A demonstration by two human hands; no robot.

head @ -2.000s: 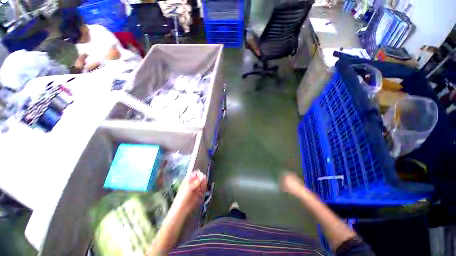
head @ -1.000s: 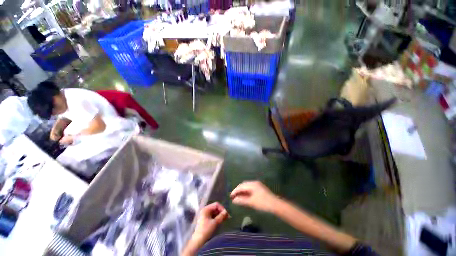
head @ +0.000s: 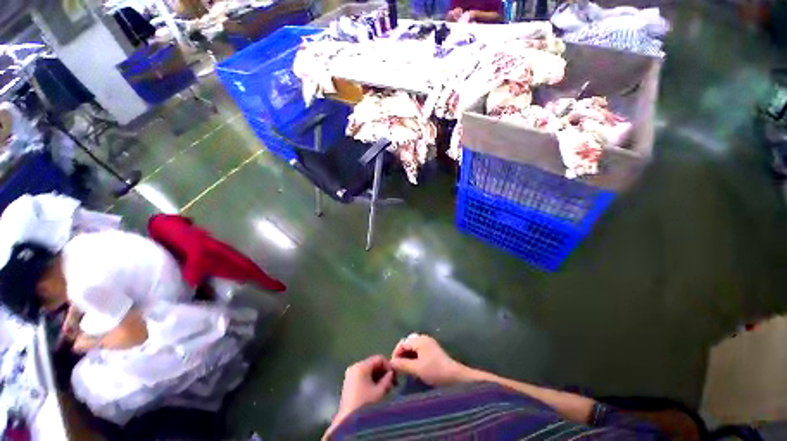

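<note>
My left hand (head: 367,381) and my right hand (head: 424,357) are close together in front of my striped top, at the bottom centre. The thumb and fingers of each hand are curled together in a pinch, and the fingertips nearly meet. Anything between the fingertips is too small to make out. Both hands are in the air over the green floor.
Floral garments (head: 393,125) lie over a white table ahead. A cloth bin on a blue crate (head: 526,228) stands at its right end. A black chair (head: 345,168) stands before the table. A person in white (head: 121,276) sits at left beside a red cloth (head: 203,250).
The view has turned and moved forward past the bins and office chair towards the floral garment table. My hands, apart two seconds ago, have come together.
</note>
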